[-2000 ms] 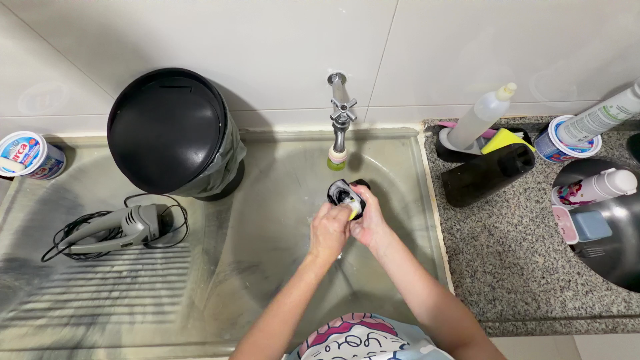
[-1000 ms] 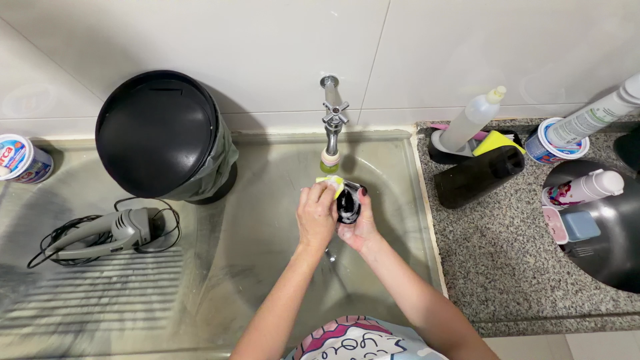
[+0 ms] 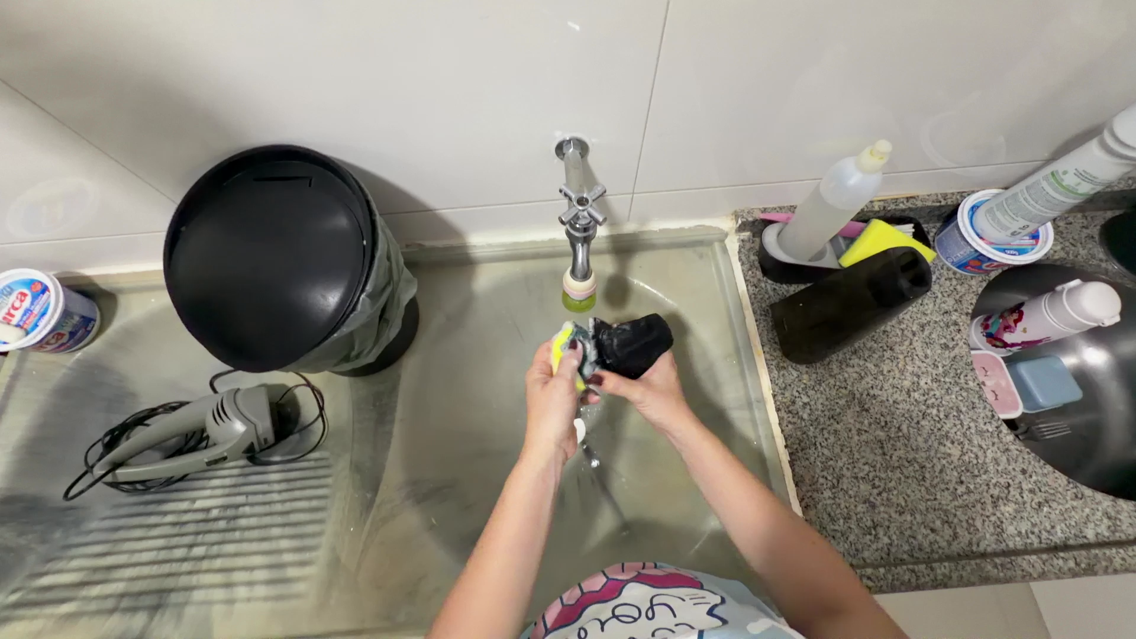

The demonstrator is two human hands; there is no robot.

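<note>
Over the sink basin (image 3: 497, 461), just below the metal faucet (image 3: 580, 222), my left hand (image 3: 552, 395) grips a yellow sponge (image 3: 563, 348) with grey-white suds on it. The sponge is pressed to the end of a small black object (image 3: 634, 344), whose exact kind I cannot tell. My right hand (image 3: 652, 388) holds that black object from below and from the right, its thumb toward the sponge. White foam drips beneath the hands.
Left of the basin stand a lidded black bin (image 3: 271, 257), a grey corded handheld appliance (image 3: 200, 435) and a plastic tub (image 3: 49, 311). On the granite counter (image 3: 887, 444) are a dark bottle (image 3: 848, 306), a clear squeeze bottle (image 3: 834, 200), another sponge (image 3: 883, 241) and a round metal sink (image 3: 1083, 444) holding a white bottle (image 3: 1047, 315).
The black object has turned in my right hand, from its opening facing up to lying sideways. My left hand with the sponge has moved down to the object's end.
</note>
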